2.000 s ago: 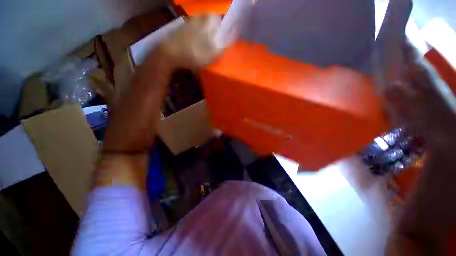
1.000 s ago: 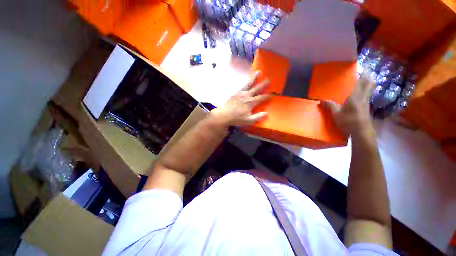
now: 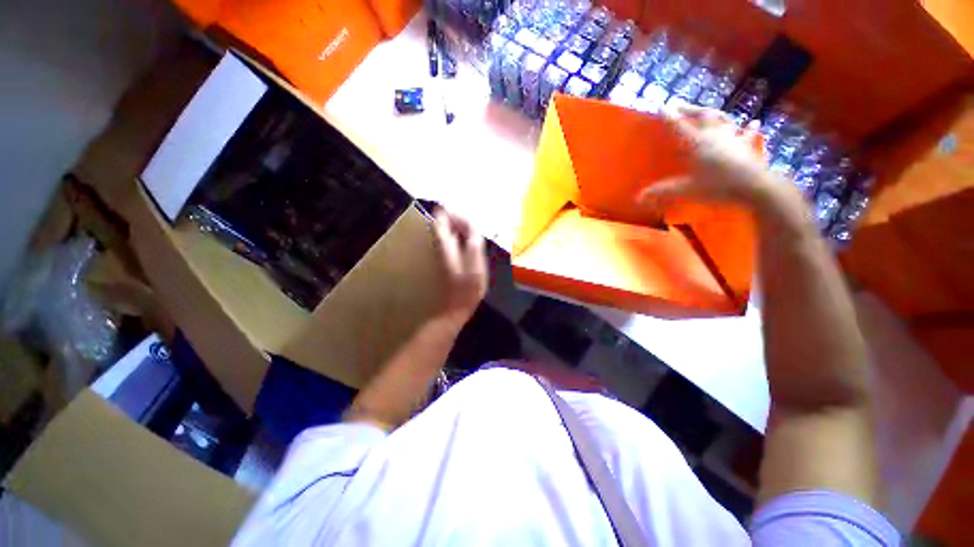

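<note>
An orange box [image 3: 630,262] stands open on the white table in front of me, its inside showing orange and empty. My right hand [image 3: 721,160] is over the box's back right part with fingers spread; it is slightly blurred, and whether it touches the box is unclear. My left hand [image 3: 459,262] is at the near right flap of a large brown carton [image 3: 363,305], left of the orange box. Its fingers are at the flap edge; whether they grip it is unclear. The carton is open, with dark contents.
Clear packs [image 3: 561,59] stand in rows behind the orange box. Orange boxes [image 3: 310,43] stand at the back left and right. Small dark pieces [image 3: 409,100] lie on the white table [image 3: 470,160]. Another open carton [image 3: 128,475] and crumpled plastic [image 3: 69,310] are at left.
The orange box's grey-white lid no longer shows and its orange inside is now open to view. My left hand has moved from the box to the carton flap. My right hand has moved back over the box.
</note>
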